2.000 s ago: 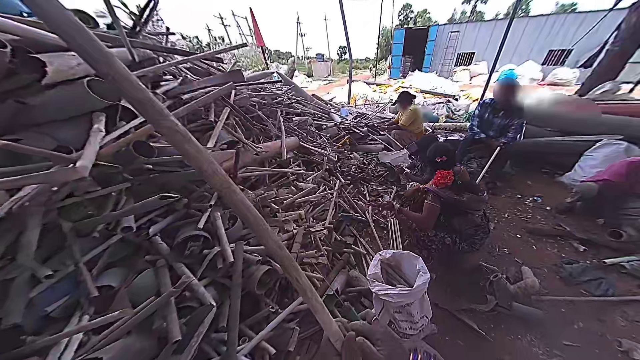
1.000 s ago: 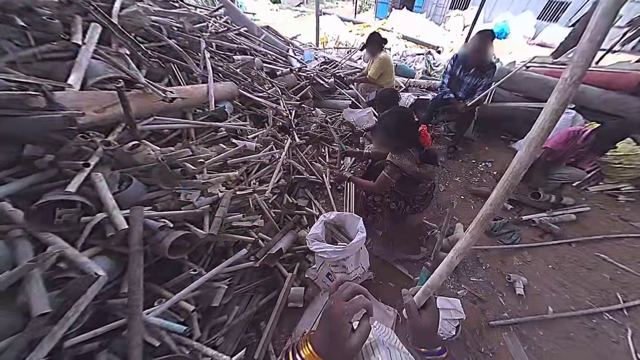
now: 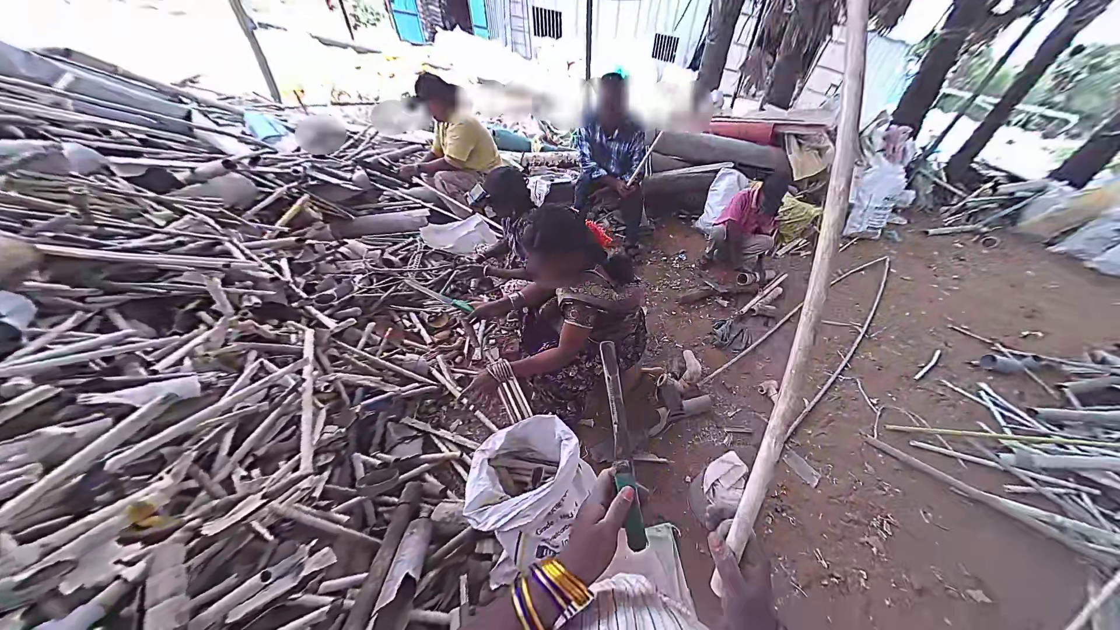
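My left hand [image 3: 599, 525], with bangles at the wrist, grips the green handle of a long-bladed tool [image 3: 619, 420], its dull metal blade pointing up. At the lower right my right hand [image 3: 739, 577] holds the bottom of a long wooden pole [image 3: 809, 324], which leans up and to the right. Just beyond my left hand stands an open white woven sack [image 3: 534, 499] with cut pieces inside. A striped cloth [image 3: 634, 604] lies below, between my hands.
A large heap of scrap pipes [image 3: 219, 385] fills the left. A crouching co-worker [image 3: 577, 324] holds a green-handled blade and several thin rods beyond the sack. Other people sit farther back. More pipes [image 3: 1050, 464] and a bent strip [image 3: 862, 341] lie on the ground at right.
The green-handled tool now stands upright in my left hand, clearly in view. My right hand still holds the pole, which now stands steeper. The view has swung right.
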